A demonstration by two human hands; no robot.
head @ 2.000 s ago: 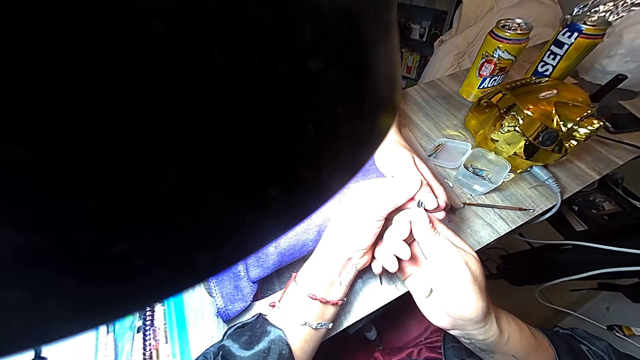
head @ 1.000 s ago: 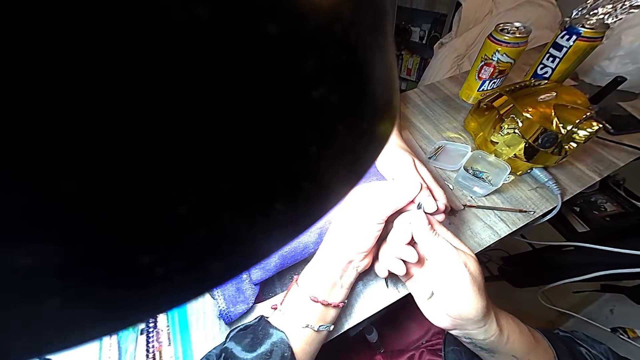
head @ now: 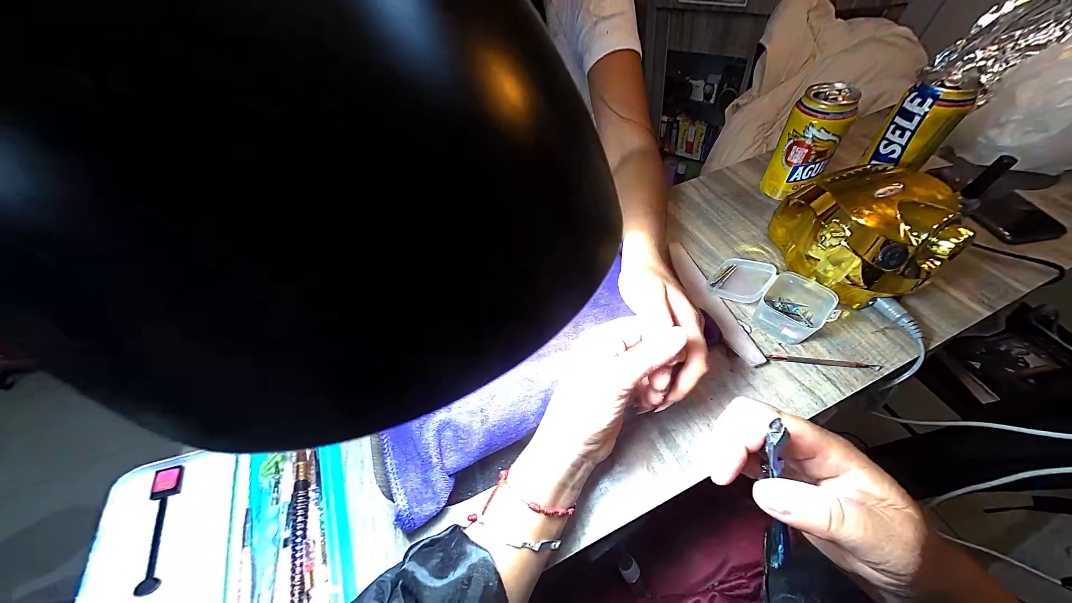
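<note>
My left hand (head: 599,377), with a red bracelet at its wrist, is closed around the fingers of another person's hand (head: 662,310) over the table's near edge. That person's forearm comes from the top, beside a purple towel (head: 494,427). To the right, clear of both, my right hand (head: 829,486) holds a small dark metal tool (head: 776,494) upright between thumb and fingers; what kind it is I cannot tell. A pale nail file (head: 716,306) lies by the other person's hand, and a thin metal manicure tool (head: 825,362) lies near its lower end.
A large black lamp shade (head: 310,209) hides the left and middle. An open clear plastic box (head: 796,308) with small metal pieces sits before a shiny yellow device (head: 871,234). Behind stand two yellow cans (head: 811,142). White cables (head: 988,431) hang at right. A pencil-type case (head: 285,528) lies lower left.
My right hand has moved away from the other person's fingers, down and to the right, and the tool in it now shows. My left hand still holds that person's hand.
</note>
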